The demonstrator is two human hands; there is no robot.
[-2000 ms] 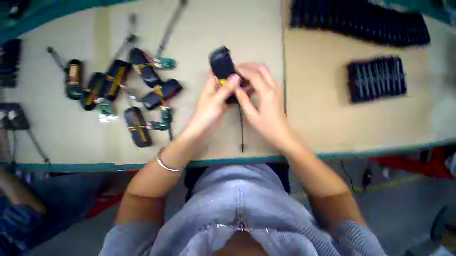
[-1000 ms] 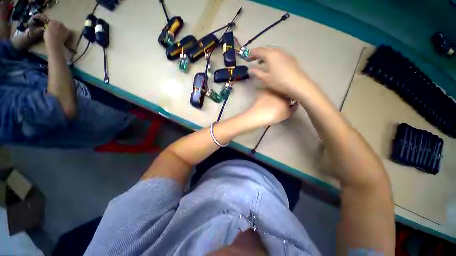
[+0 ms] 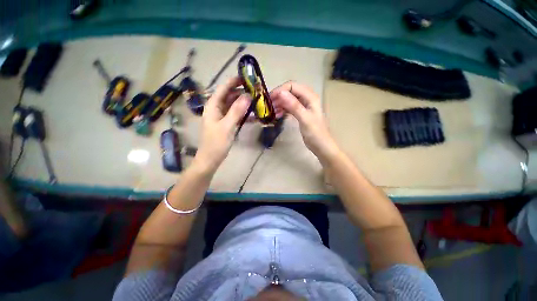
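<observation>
A black rounded lower case with yellow and thin wires showing inside is held up between my hands over the bench. My left hand grips its left side, with a dark cable hanging beside my fingers. My right hand has its fingertips at the lower right end of the case; whether they press on it is blurred. A dark unit with a thin cable lies on the cardboard just below my hands. The circuit board of the held case cannot be made out.
Unfinished units lie at the left, some with cables pointing up; another black unit lies nearer. A long row of stacked covers and a shorter block are at right. More units lie far left, near a person's arm.
The view has swung back to face the bench. My right hand has left the unfinished units, and both hands are now at a case with yellow showing. A dark unit with its cable now lies below them.
</observation>
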